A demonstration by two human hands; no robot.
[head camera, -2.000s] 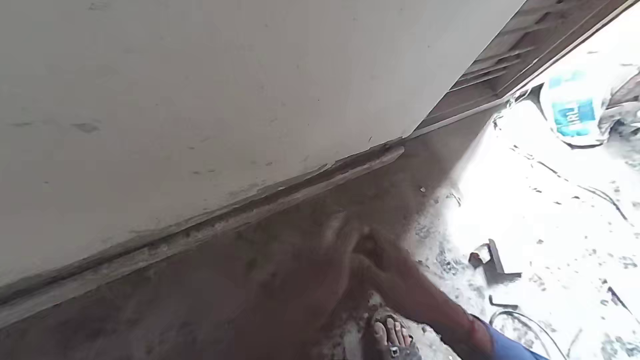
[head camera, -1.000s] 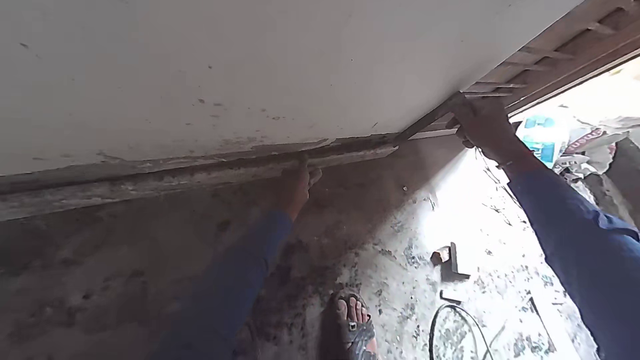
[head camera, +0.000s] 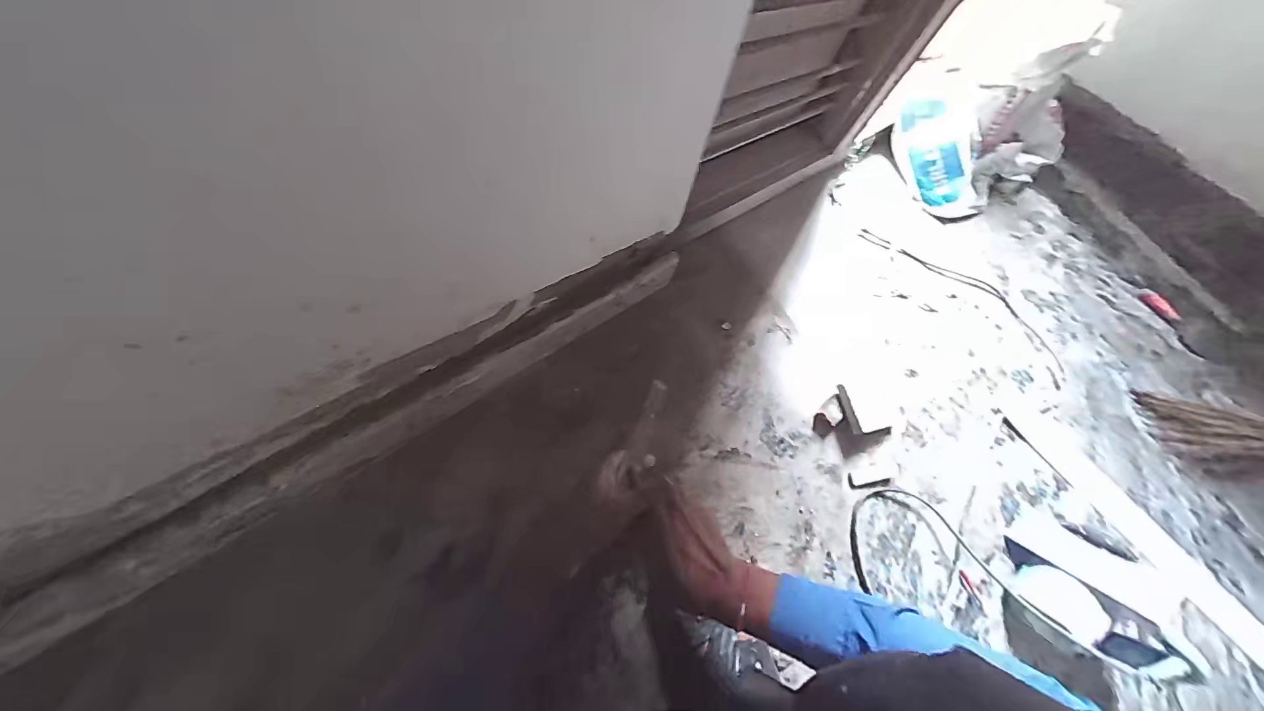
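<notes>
My right hand [head camera: 696,553], in a blue sleeve, is over the floor at lower centre. My left hand [head camera: 617,494] is a dark blur against it, its fingers close to the right hand's. A thin pale piece [head camera: 652,410] sticks up from between the hands; blur hides what it is and which hand has it. Beyond them a long, rough strip [head camera: 553,336] runs along the foot of the white wall [head camera: 395,148], with a dark groove between them. An L-shaped piece [head camera: 861,413] lies on the floor to the right of the hands.
A slatted frame [head camera: 790,89] stands past the wall's end. On the sunlit, littered floor are a white and blue bag [head camera: 933,163], a cable [head camera: 869,523], a long pale board [head camera: 1126,504], a red object [head camera: 1160,306] and a bundle of bristles [head camera: 1200,425]. A dark ledge edges the far right.
One second ago my left hand was at the strip and my right hand at the wall's end by the slatted frame. Both have come away and are together over the floor. The view has turned.
</notes>
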